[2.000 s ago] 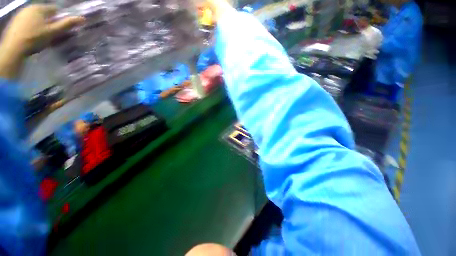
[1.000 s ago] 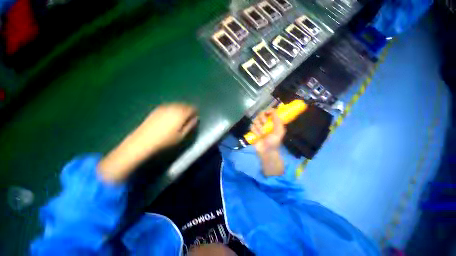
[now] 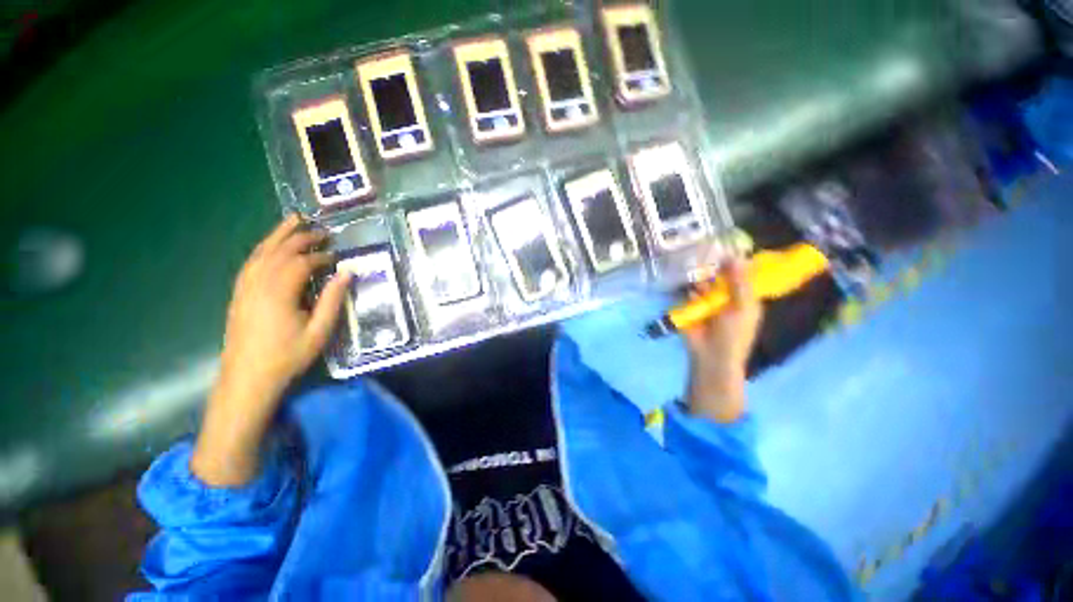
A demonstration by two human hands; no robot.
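Note:
A clear blister tray (image 3: 453, 349) lies in front of me at the bench's near edge, slightly tilted in view. It holds several phone units (image 3: 561, 80) in two rows, with pale gold frames around dark rectangles. My left hand (image 3: 279, 308) grips the tray's left edge, thumb over the near corner. My right hand (image 3: 726, 329) holds the yellow-orange electric screwdriver (image 3: 782, 273), its dark nose pointing left. The fingers of this hand are at the tray's near right corner; whether they also grip it is unclear.
The green bench mat (image 3: 141, 153) runs behind and beside the tray. A small translucent round dish (image 3: 47, 259) stands at the far left. Dark stacked items (image 3: 906, 194) are at the right, beside the blue floor (image 3: 894, 388) with yellow-black tape.
The filled tray has come from the upper right to directly in front of me. My left hand has moved onto its left edge. My right hand, still holding the screwdriver, has moved right to the tray's corner.

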